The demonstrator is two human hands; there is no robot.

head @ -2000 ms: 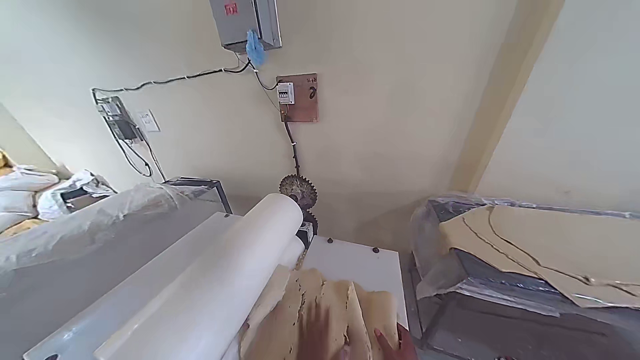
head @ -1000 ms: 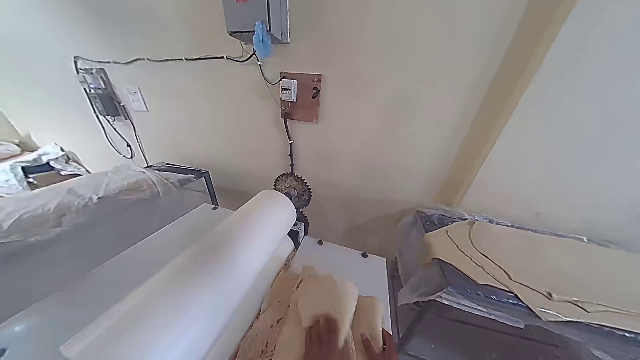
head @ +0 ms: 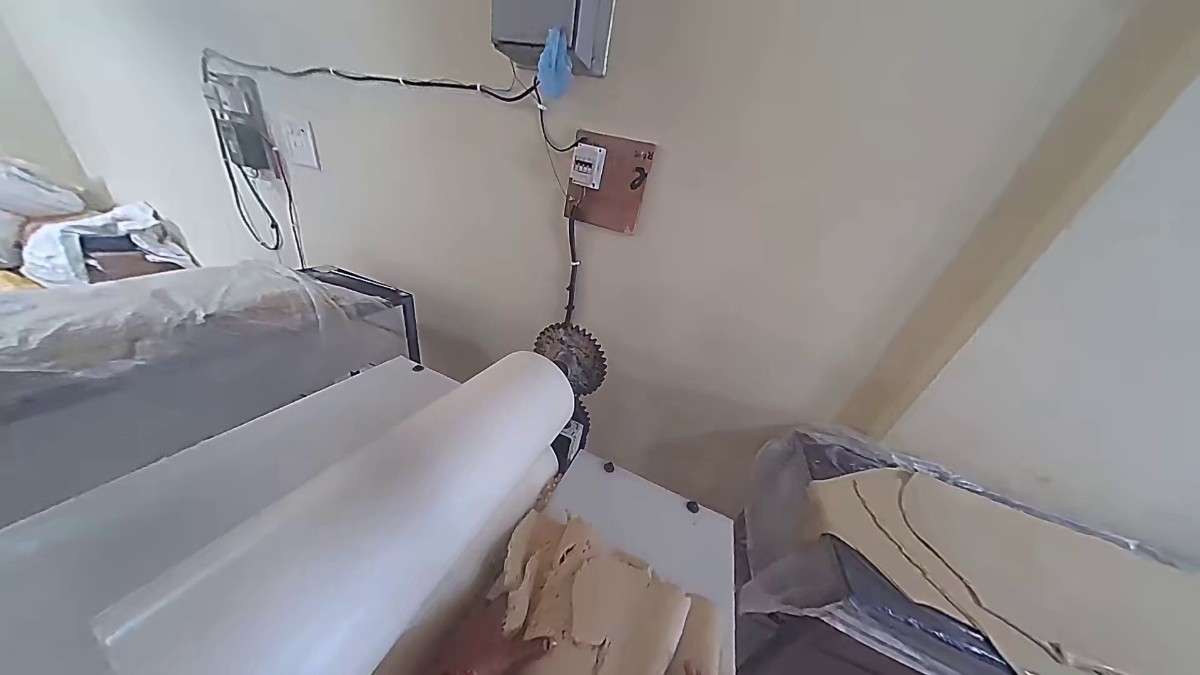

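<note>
Folded, rough-edged sheets of beige dough (head: 623, 609) lie on the white feed table of a roller machine. My left hand (head: 492, 642), blurred, is at the bottom edge, touching or close to the dough's left side, beside the rollers; its grip is unclear. Only what seems a fingertip of my right hand (head: 692, 668) shows at the bottom, against the dough's right part; the rest is out of frame. A large white roller (head: 356, 525) runs diagonally on the left, with a second roller partly hidden under it. Toothed metal gears (head: 574, 358) sit at its far end.
Right of the machine, flat dough sheets (head: 1012, 553) lie on a plastic-covered surface. To the left stands a plastic-draped frame (head: 187, 319), with sacks (head: 103, 244) behind. Wall-mounted are a breaker on a board (head: 614, 183), cables and a grey box (head: 553, 33).
My left hand has moved left, from on top of the dough to its roller side. My right hand, seen on the dough before, is now nearly out of view. The dough's folds lie differently.
</note>
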